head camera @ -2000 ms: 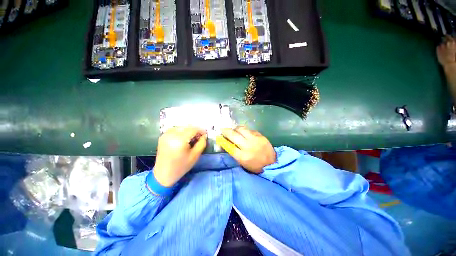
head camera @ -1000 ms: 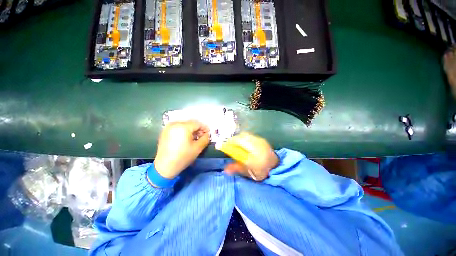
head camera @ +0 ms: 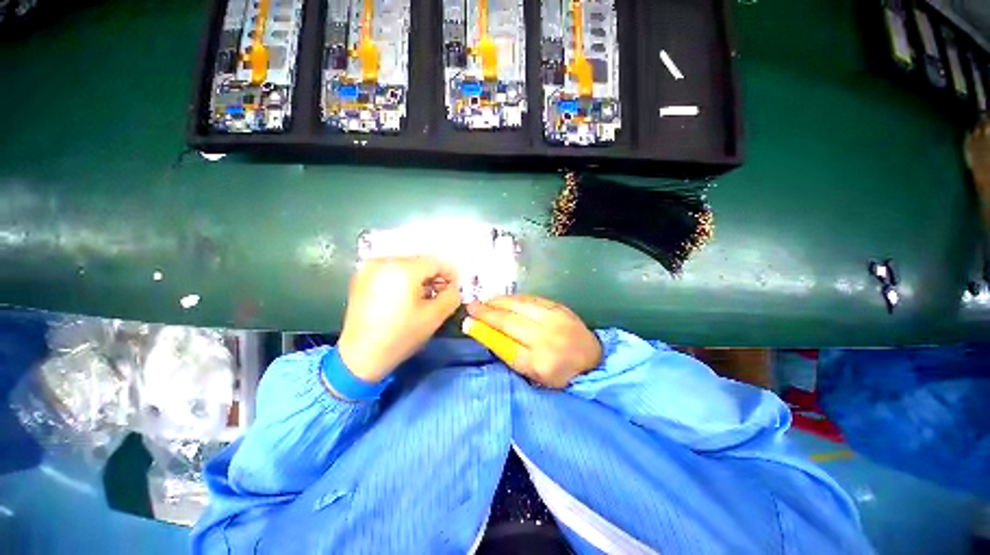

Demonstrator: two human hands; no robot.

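Note:
An open phone body (head camera: 494,255) lies across the green bench near its front edge, glaring white so its details are washed out. My left hand (head camera: 396,312) rests over its left and front part, thumb and fingertips pinched together; whether a thin cable is between them cannot be told. A blue band is on that wrist. My right hand (head camera: 541,338) grips a yellow-handled tool (head camera: 491,338), its end pointing at the phone body's front right edge. The tool's thin tip is not clearly visible.
Behind is a black foam tray (head camera: 456,155) with several phone bodies and two white strips (head camera: 680,111). A black cable bundle (head camera: 635,217) lies before it. A small dark-and-silver part (head camera: 885,284) lies right. Clear bags (head camera: 185,379) are lower left. Another person's hand (head camera: 979,163) shows far right.
My right hand has turned and closed in beside the left, with the yellow tool now lower and partly covered by the fingers. My left hand stays at the phone body. The view has shifted slightly.

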